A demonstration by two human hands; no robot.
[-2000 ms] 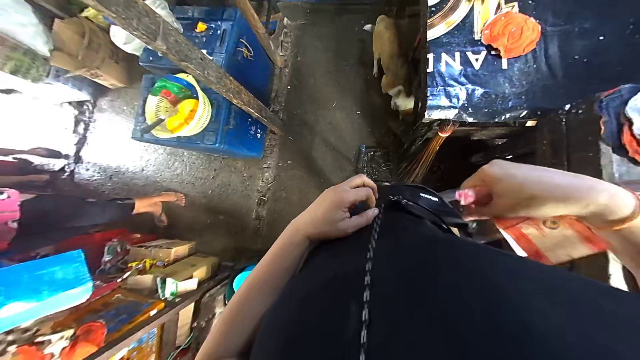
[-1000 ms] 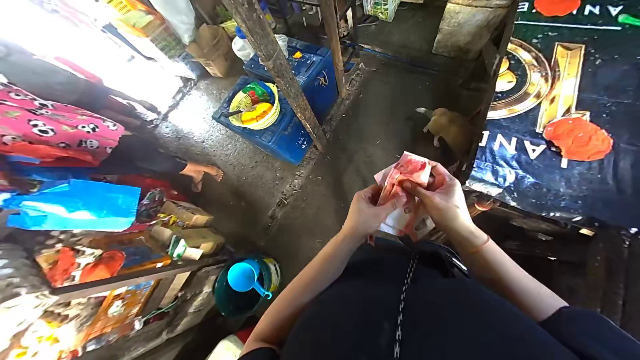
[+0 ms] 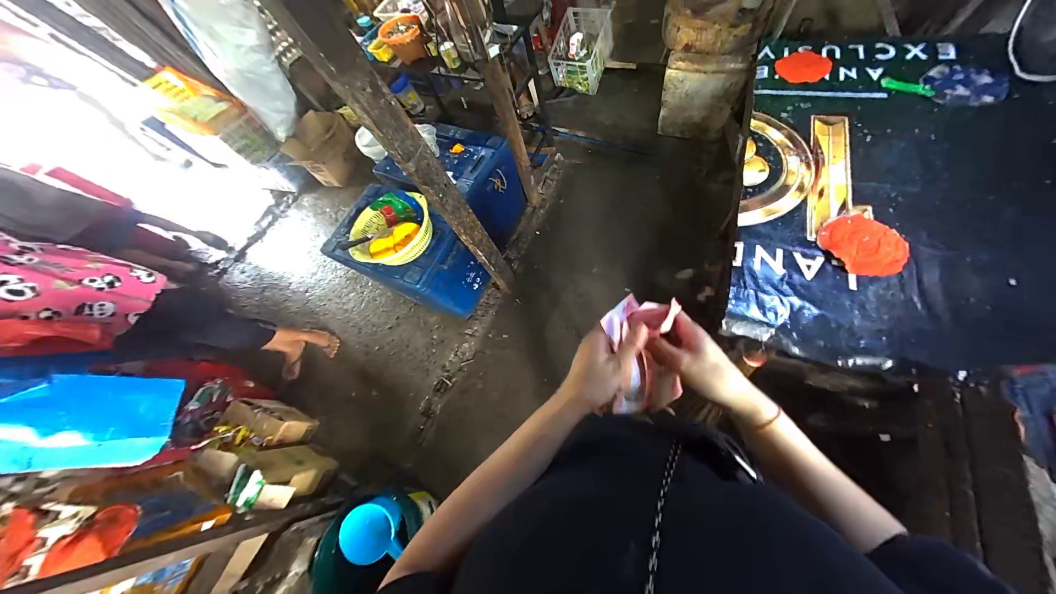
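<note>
Both my hands are together in front of my body at the lower middle of the view. My left hand (image 3: 601,367) grips the left side of several reddish paper banknotes (image 3: 634,394). My right hand (image 3: 697,359) holds the same banknotes from the right, its fingers on their upper part. The notes are creased and spread between the hands; my fingers cover part of them. A black bag (image 3: 718,454) with a dark braided strap (image 3: 662,516) lies against my dark clothing, just below my hands.
A table with a dark printed cover (image 3: 949,297) stands at right, with red pieces on it. Blue containers (image 3: 462,289) carry a yellow basket (image 3: 421,243) beside a wooden post (image 3: 396,140). A person's feet (image 3: 301,342) are at left. A blue dipper (image 3: 369,532) sits at lower left.
Two seconds ago my hands were apart, the left at the bag and the right holding something reddish. They have come together around the banknotes. The view has shifted; the dog seen earlier is no longer visible.
</note>
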